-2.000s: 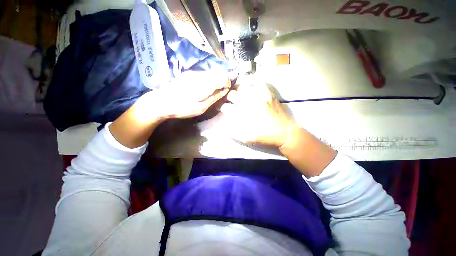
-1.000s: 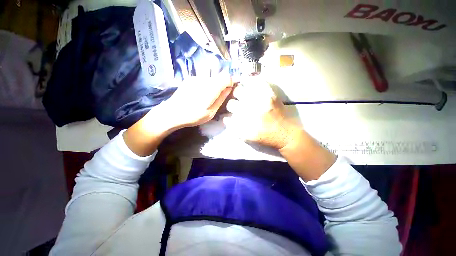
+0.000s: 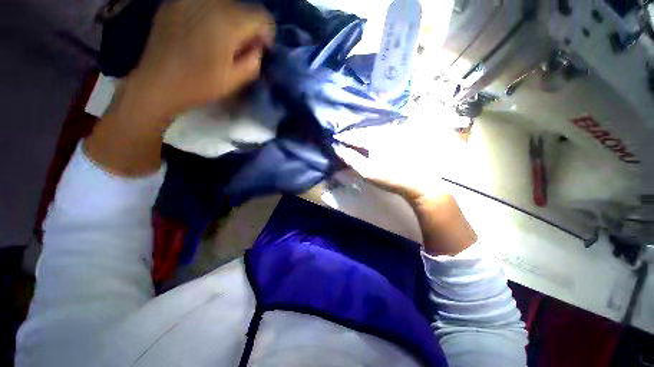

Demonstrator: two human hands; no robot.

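The navy garment piece with shinier blue lining is bunched and lifted between my hands, left of the needle area. My left hand is raised at the upper left, blurred, its fingers closed on the navy cloth. My right hand lies low below the needle area, washed out by glare, its fingers at the cloth's edge; its exact grip is hard to see. The presser foot and needle are lost in the glare.
The white sewing machine head stands at the right. Red-handled snips lie on the bed beneath it. A thin dark rod runs along the bed. A white printed label strip hangs above the cloth. The purple apron covers my lap.
My left hand has moved up and left from the needle area, lifting the garment. My right hand has moved slightly away from the needle. The view has tilted and shifted.
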